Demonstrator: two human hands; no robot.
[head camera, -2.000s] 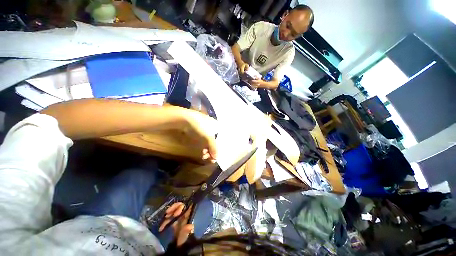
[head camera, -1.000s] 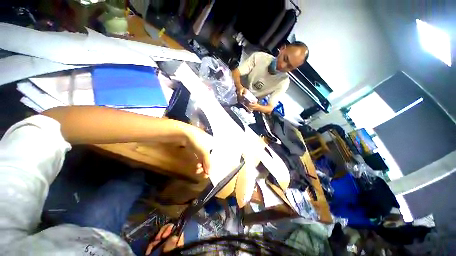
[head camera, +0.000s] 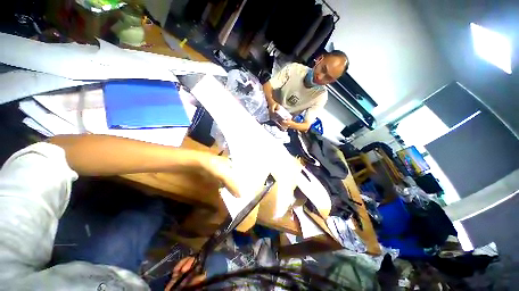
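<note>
A long white paper pattern piece (head camera: 242, 133) lies slantwise over the table edge, very bright at its near end. My left hand (head camera: 225, 170) rests on and holds its near left edge; the fingers are overexposed. My right hand (head camera: 186, 274), low in the view and partly hidden, is shut on the handles of the dark tailor's shears (head camera: 242, 215). The blades point up and right, their tips at the paper's near end. A brown curved piece (head camera: 250, 219) hangs beside the blades.
A blue folder (head camera: 145, 104) and long pattern sheets (head camera: 74, 55) lie on the table's left. A clear plastic bag (head camera: 246, 94) is mid-table. A person (head camera: 299, 94) sits across, holding something small. Dark fabric (head camera: 330, 162) lies at right; scraps cover the floor.
My left hand has shifted slightly left and is now flatter on the paper. The paper's far end has moved a little left. The shears' blades look more closed than two seconds ago.
</note>
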